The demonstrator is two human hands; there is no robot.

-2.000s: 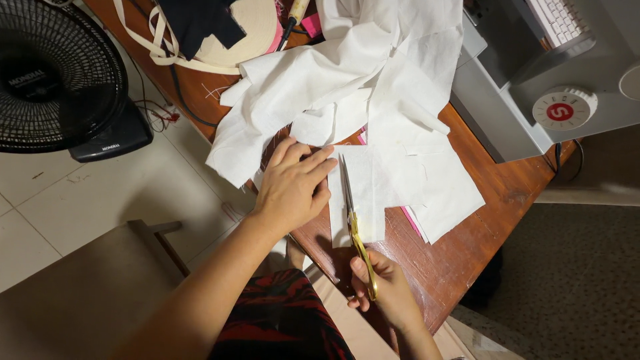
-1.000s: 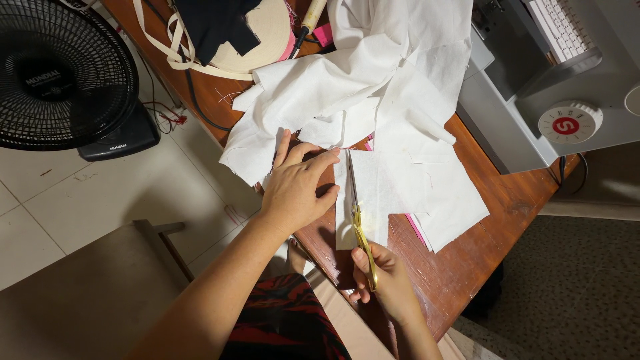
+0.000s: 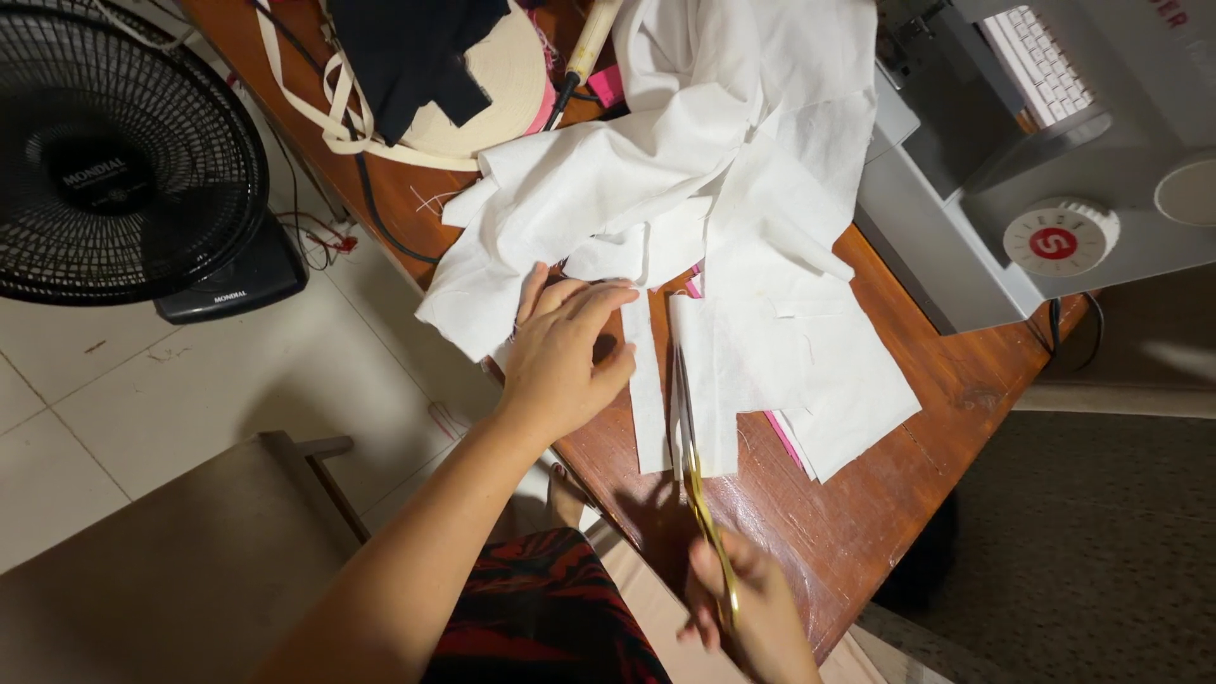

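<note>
White fabric (image 3: 608,171) lies bunched and overlapping on the wooden table (image 3: 893,456). My left hand (image 3: 570,347) rests at its lower edge, fingers spread, the fingertips at the top of a narrow white fabric strip (image 3: 650,389). Scissors with gold-coloured handles (image 3: 698,489) are in my right hand (image 3: 746,603), near the table's front edge. Their long blades point up between the strip and a wider white piece (image 3: 712,399), with a gap separating the two. Whether the blades are fully closed cannot be told. Pink material (image 3: 790,445) shows under the fabric at the right.
A Singer sewing machine (image 3: 997,256) stands at the right, with a white keyboard (image 3: 1040,66) visible behind its arm. At the upper left lie a roll of cream tape (image 3: 503,95), dark cloth (image 3: 408,57) and a soldering iron (image 3: 584,47). A Mondial fan (image 3: 114,171) and a chair (image 3: 190,560) are beside the table.
The narrow strip now lies apart from the wider piece; earlier they appeared as one panel at the blades. My right hand and the scissors have moved slightly down towards the table's front edge.
</note>
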